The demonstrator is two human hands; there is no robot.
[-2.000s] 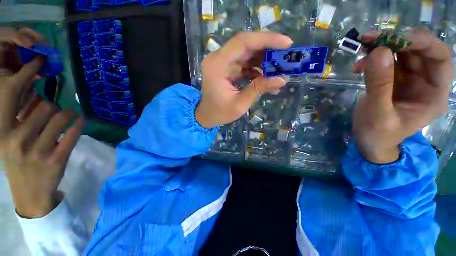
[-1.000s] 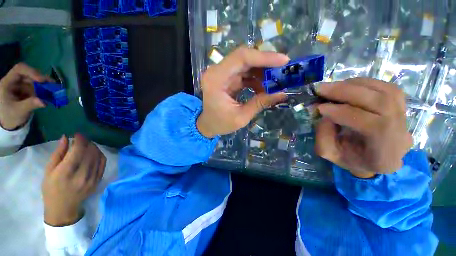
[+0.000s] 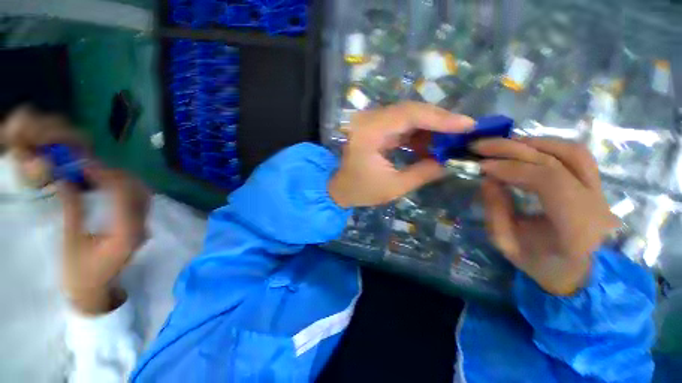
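Note:
A blue housing (image 3: 472,137) is held up over the clear compartment tray (image 3: 336,97). My left hand (image 3: 396,153) pinches its left end between thumb and fingers. My right hand (image 3: 542,202) is at its right end, with the fingertips against its lower edge and open side. The picture is blurred, and my right fingers cover much of the opening. A small pale part shows under the housing by my right fingertips; whether they grip it or the housing cannot be told.
The clear tray holds many boards and white-and-yellow batteries. To its left is a black tray (image 3: 318,82) with rows of blue housings (image 3: 206,112). At the left, a person in white sleeves holds another blue housing (image 3: 66,163). A small dark item (image 3: 122,116) lies on the green surface.
The view has shifted, moving everything right and down. My right hand has come in from the right to the housing, which has turned and shows less of its inside. The neighbour's hands have come together.

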